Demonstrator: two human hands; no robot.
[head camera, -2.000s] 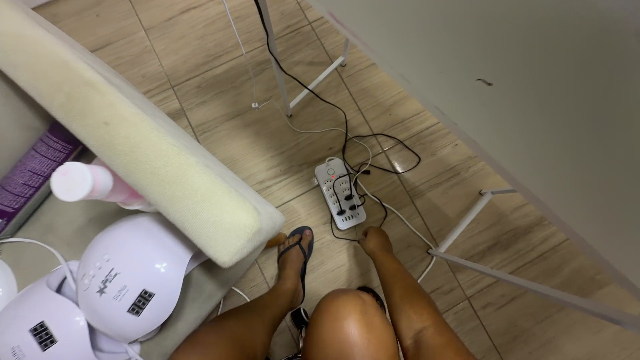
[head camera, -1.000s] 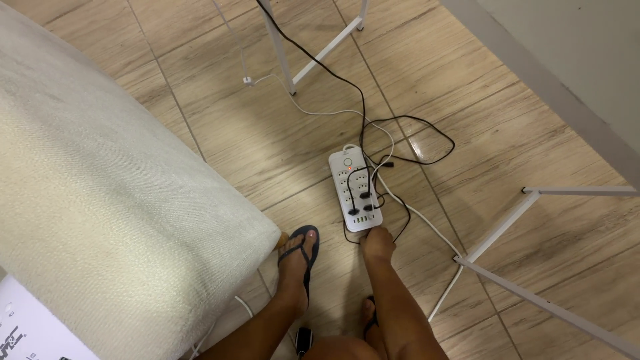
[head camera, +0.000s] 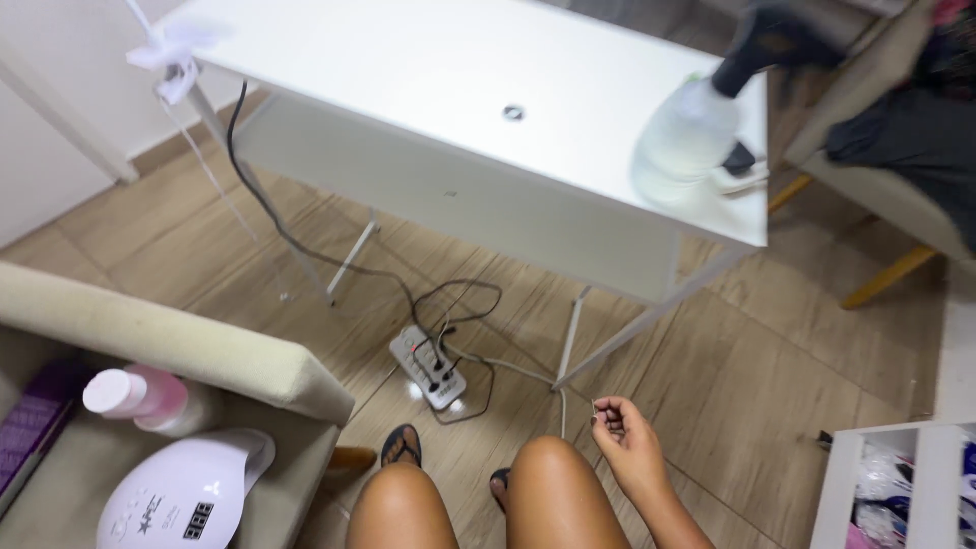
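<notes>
My right hand (head camera: 629, 446) is raised beside my right knee, its thumb and fingertips pinched on a small thin item too fine to identify. My left hand is out of view. On the floor ahead of my feet lies a white power strip (head camera: 427, 366) with a red light and several black plugs in it. A black cable (head camera: 267, 206) runs from the white table (head camera: 396, 69) down to the strip, and a loop of it lies behind. A white cord (head camera: 511, 367) passes by the table's leg.
A cushioned armchair (head camera: 168, 335) at the left holds a white nail lamp (head camera: 183, 488), a pink bottle (head camera: 145, 395) and a purple box (head camera: 42, 427). A spray bottle (head camera: 686, 137) stands on the table. A white shelf unit (head camera: 831, 488) with bags is at the lower right.
My right hand has left the near end of the power strip and moved right and up beside my knee. The view has lifted to take in the tabletop.
</notes>
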